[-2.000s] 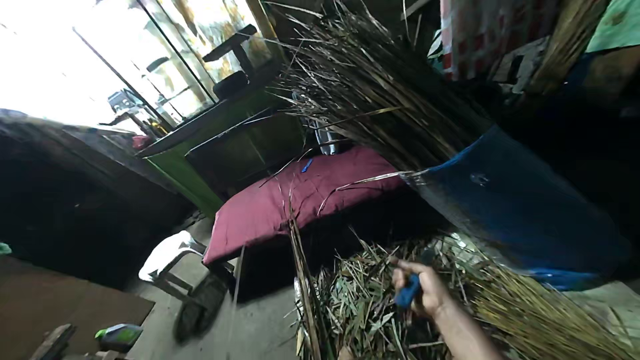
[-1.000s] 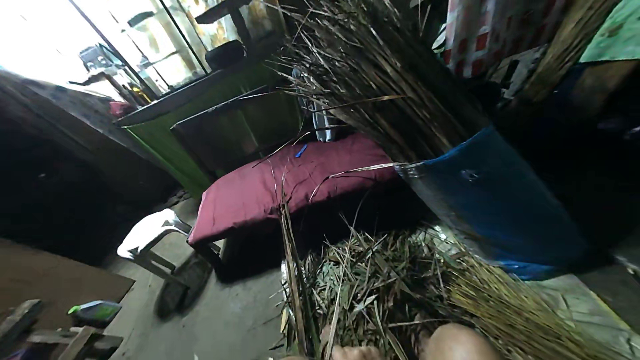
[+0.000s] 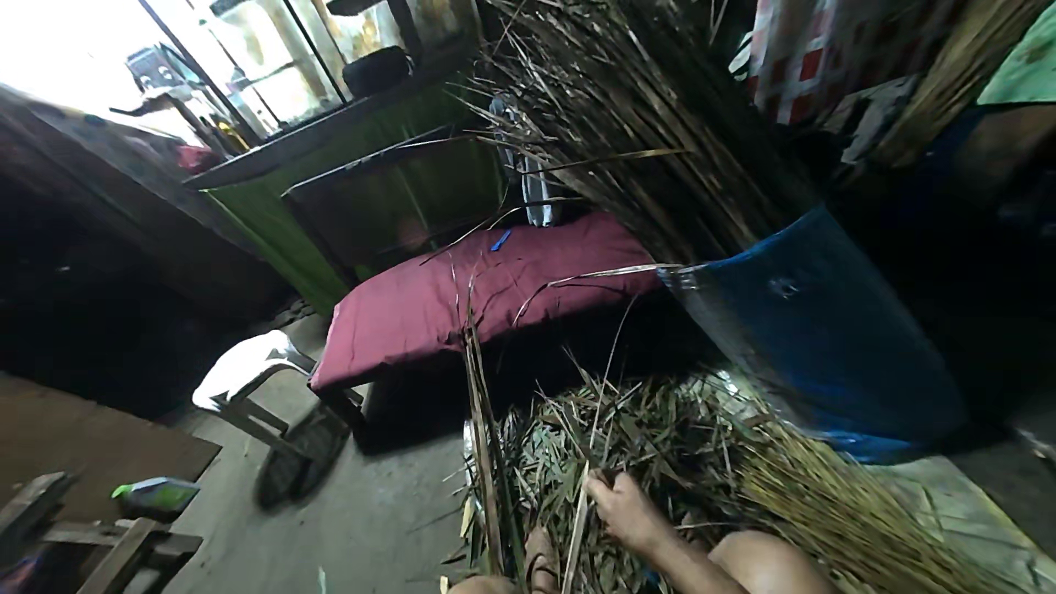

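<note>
My right hand (image 3: 629, 510) is low in the view, its fingers closed on a long, narrow dry leaf strip (image 3: 579, 516) that slants down to the bottom edge. Under the hand lies a heap of cut leaf pieces (image 3: 660, 425). A few long dry fronds (image 3: 485, 445) rise left of it, their thin tips over the maroon cushioned bench (image 3: 396, 322). To the right, a bundle of thin yellowish stalks (image 3: 833, 495) lies on the floor. A large blue plastic sack (image 3: 833, 330) holds a tall sheaf of dark dry fronds (image 3: 660, 124). My left hand is out of view.
A white plastic stool (image 3: 252, 363) stands left of the bench. A small blue object (image 3: 501, 240) lies on the bench. A green-and-white container (image 3: 157, 495) and a wooden frame (image 3: 132, 549) are at lower left. My sandaled foot (image 3: 540, 557) is beside the heap.
Two seconds ago my right hand held a blue object above the heap; now its fingers are on a leaf strip. One second ago a hand was at the bottom edge; my right hand is now higher.
</note>
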